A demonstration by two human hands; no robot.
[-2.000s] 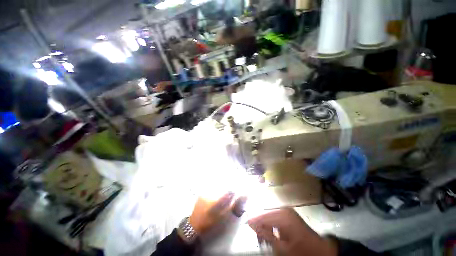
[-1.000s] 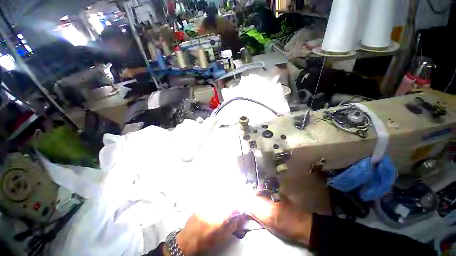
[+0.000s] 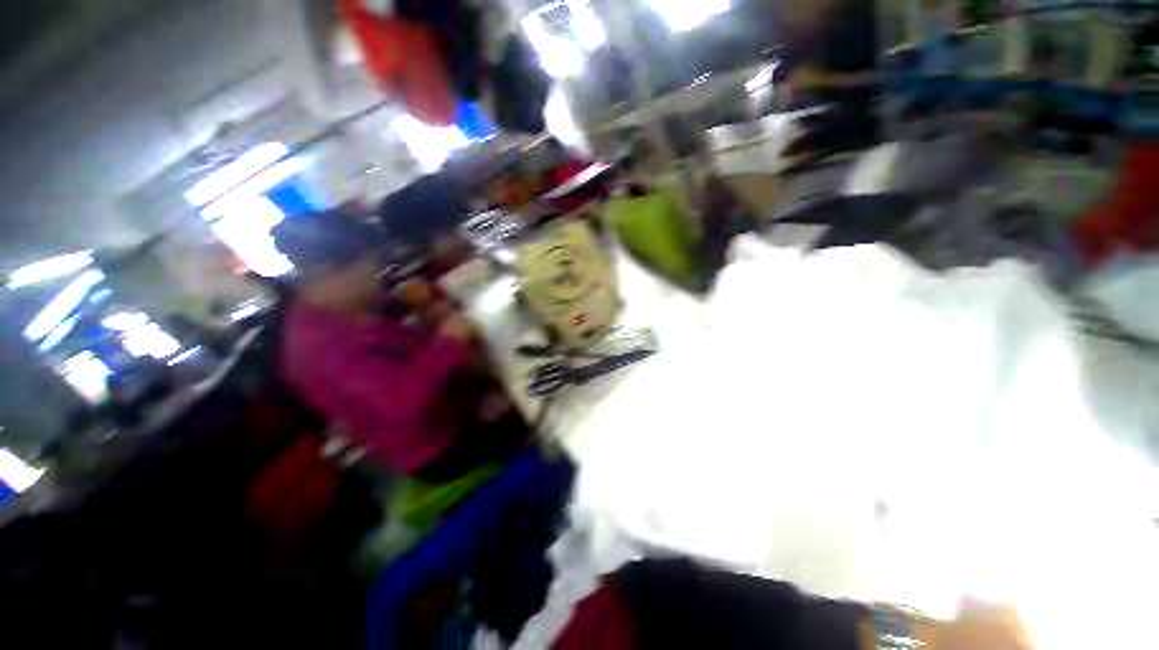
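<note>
A large heap of white cloth (image 3: 839,406), overexposed in places, fills the right half of the view. My left hand (image 3: 976,631) is low at the right, with a metal watch at the wrist and a dark sleeve. It lies against the cloth's lower edge and is cut off by the bottom of the picture. Blur and glare hide its fingers. My right hand is out of view, and so is the sewing machine's arm.
A neighbouring beige machine (image 3: 568,286) stands beyond the cloth, with black scissors (image 3: 591,368) on the table before it. A person in a magenta top (image 3: 369,368) sits at the left. A blue piece (image 3: 470,533) hangs by the table's near edge. Red cloth (image 3: 1125,210) shows far right.
The view has swung to the left, with blur. The machine arm, thread cones and my right hand have left the picture. My left hand now shows at the bottom right.
</note>
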